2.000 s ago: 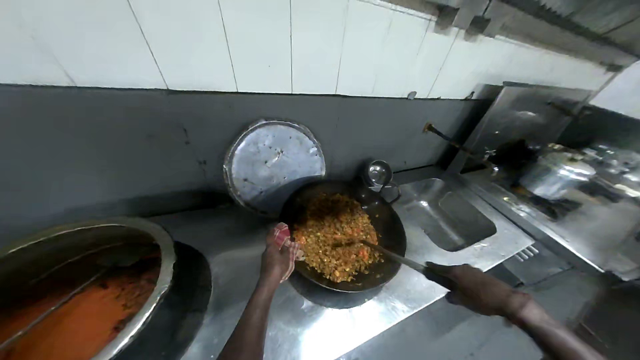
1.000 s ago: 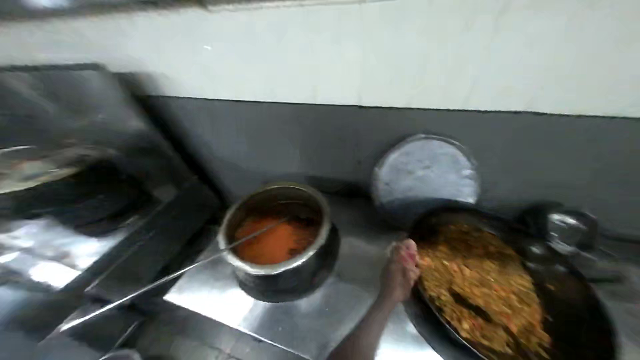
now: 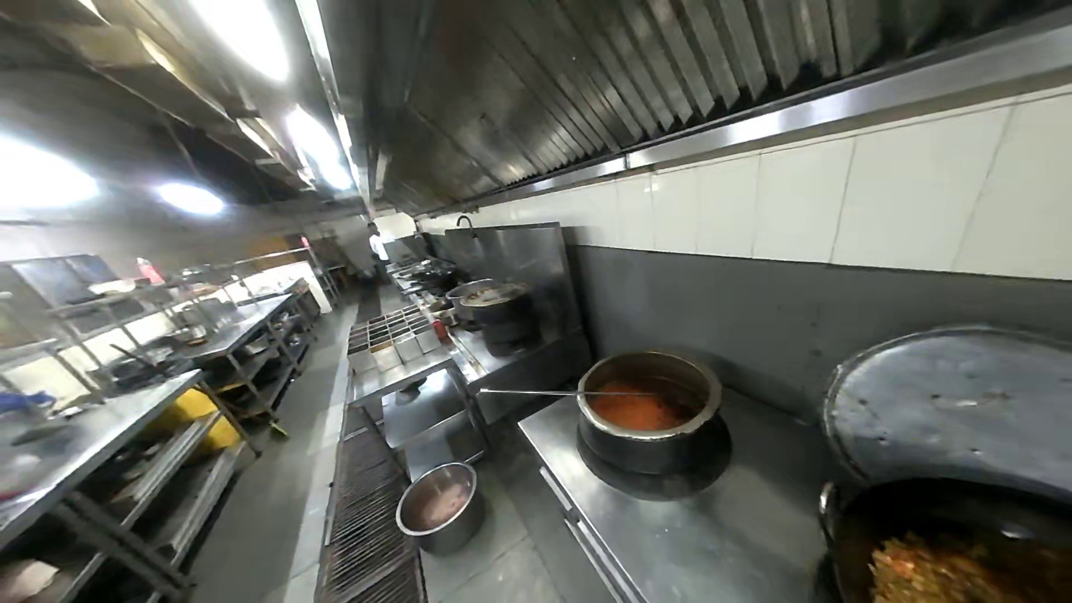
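Neither of my hands shows in the current view. At the lower right, a dark wok [image 3: 863, 519] holds a chopped, cooked food mixture [image 3: 946, 574]; only part of it is in the picture, with a loop handle on its left. Behind it a large round metal lid [image 3: 946, 402] leans against the grey wall. To the left stands a deep metal pot [image 3: 649, 448] with orange-red sauce [image 3: 645, 409] inside. The long handle of a utensil [image 3: 528, 392] rests over that pot's rim and sticks out to the left.
A metal pot [image 3: 452, 532] stands on the floor by a drain grating [image 3: 373, 511]. Beyond are a rack of square containers [image 3: 394, 335] and a large pot on a stove [image 3: 498, 306]. Steel shelving [image 3: 159, 461] lines the left side. A person [image 3: 377, 243] stands far down the aisle.
The view has swung left and up, along the kitchen. My left hand, earlier at the wok's rim with a cloth, and my right hand, earlier on a utensil's handle, are out of view.
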